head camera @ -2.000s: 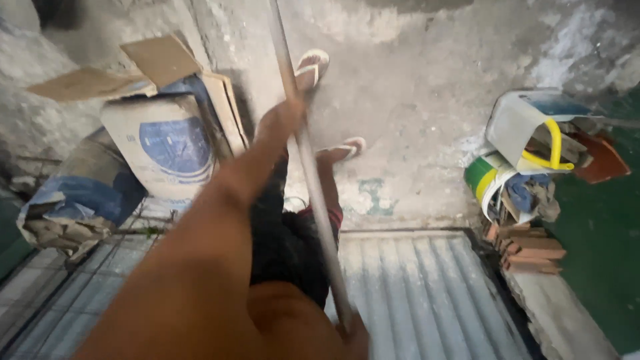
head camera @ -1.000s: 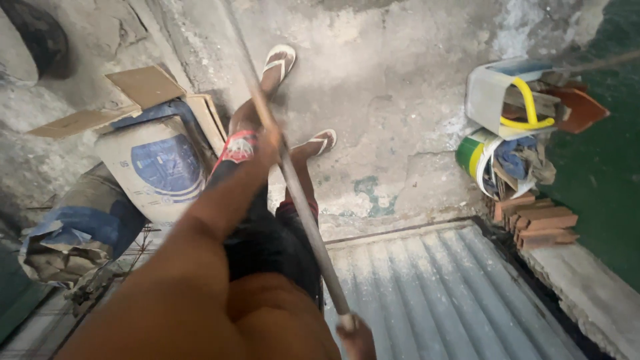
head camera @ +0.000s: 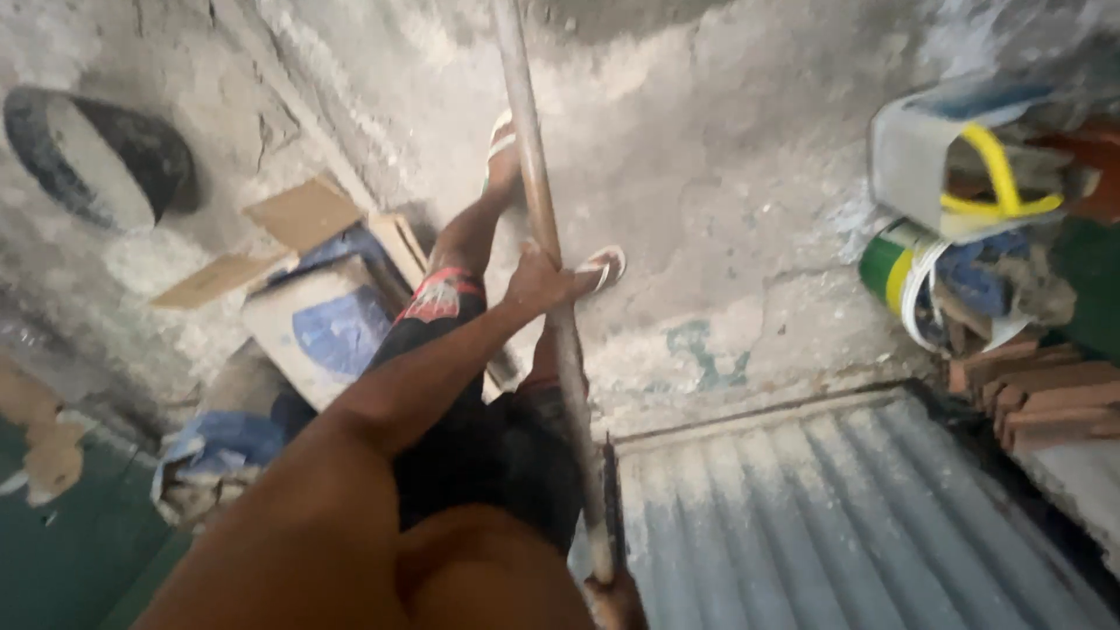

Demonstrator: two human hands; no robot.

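A long, round pole (head camera: 532,149), worn and pale brown, runs from the top edge down to the bottom centre. My left hand (head camera: 538,280) is closed around its middle, with the arm stretched from the lower left. At the pole's lower end, my right hand (head camera: 617,602) grips it, partly cut off by the bottom edge. Beyond the hands, my feet stand on the rough concrete floor (head camera: 700,175) in white flip-flops (head camera: 608,267), one farther forward and partly behind the pole. The pole's far end lies outside the view.
Ridged metal sheeting (head camera: 787,525) lies lower right. Reddish bricks or tiles (head camera: 1050,394) are stacked beside it, near a green-and-white bucket (head camera: 901,276) and a grey container (head camera: 914,166) with a yellow rim, both filled with scraps. At left are a black tub (head camera: 96,157), cardboard (head camera: 306,210) and paper sacks (head camera: 328,324).
The view has shifted, bringing the whole black tub into sight at the left. Both hands remain on the pole, which stands more upright in the picture than before.
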